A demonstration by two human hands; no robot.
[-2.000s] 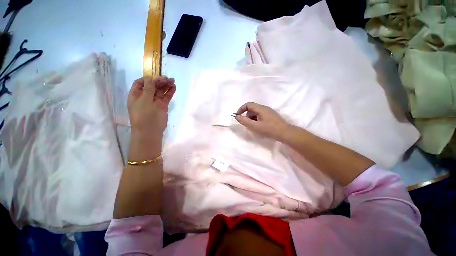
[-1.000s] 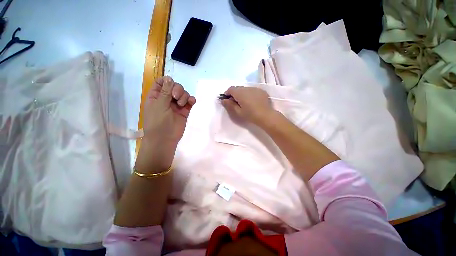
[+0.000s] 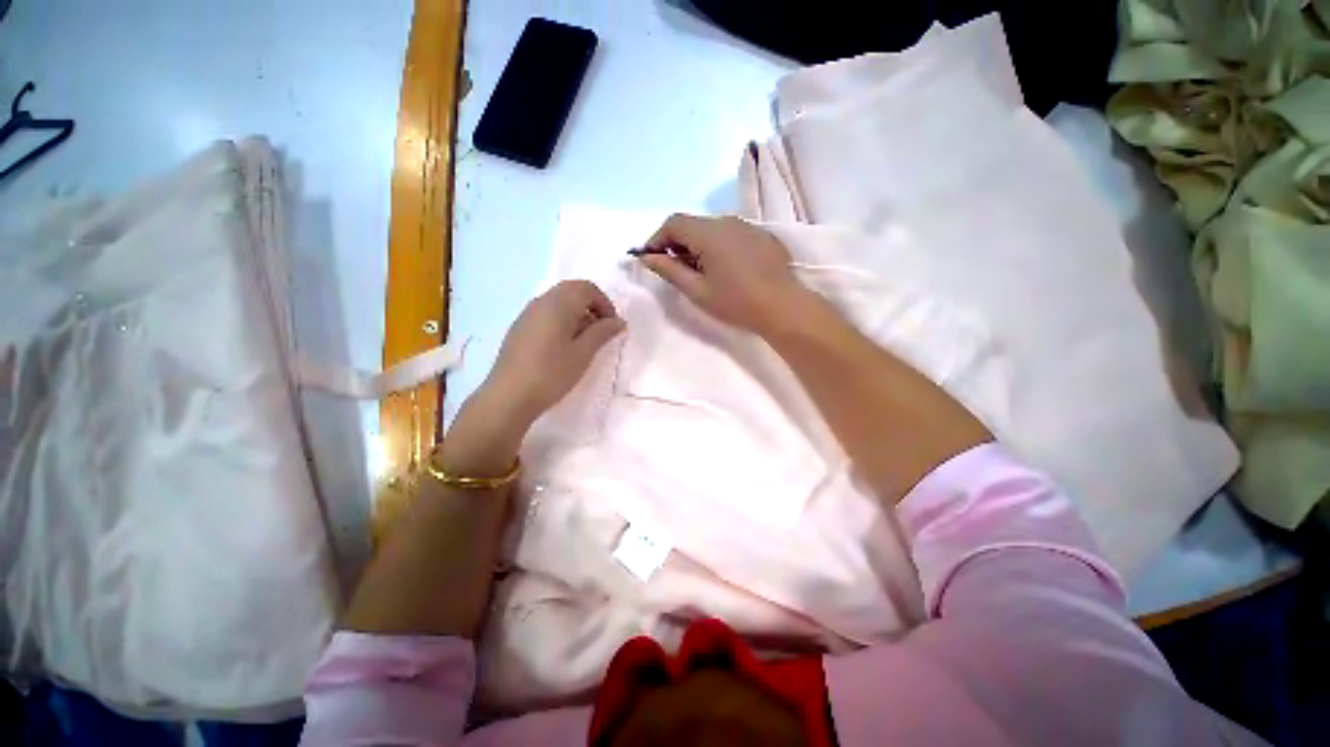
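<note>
A pale pink garment (image 3: 700, 438) lies spread in front of me, bunched near my body, with a small white label (image 3: 642, 549) on it. My right hand (image 3: 715, 270) is closed around small dark thread snips (image 3: 638, 254), whose tip points left over the garment's far edge. Most of the snips is hidden in the fingers. My left hand (image 3: 562, 343) has its fingertips pinched together at the garment's left seam, just left of and nearer than the right hand. A fine seam line runs down from those fingertips.
A stack of pink garments (image 3: 161, 453) lies left, its thin band (image 3: 382, 375) crossing the wooden strip (image 3: 423, 190). A black phone (image 3: 537, 91) lies beyond the garment. More pink pieces (image 3: 1006, 292) lie right, green-yellow cloth (image 3: 1269, 263) far right, black cloth (image 3: 875, 22) at top, a hanger (image 3: 32, 134) far left.
My left hand has moved right and down from beside the wooden strip onto the garment's edge and pinches it. My right hand still holds the snips, slightly farther forward. The band's end is now uncovered.
</note>
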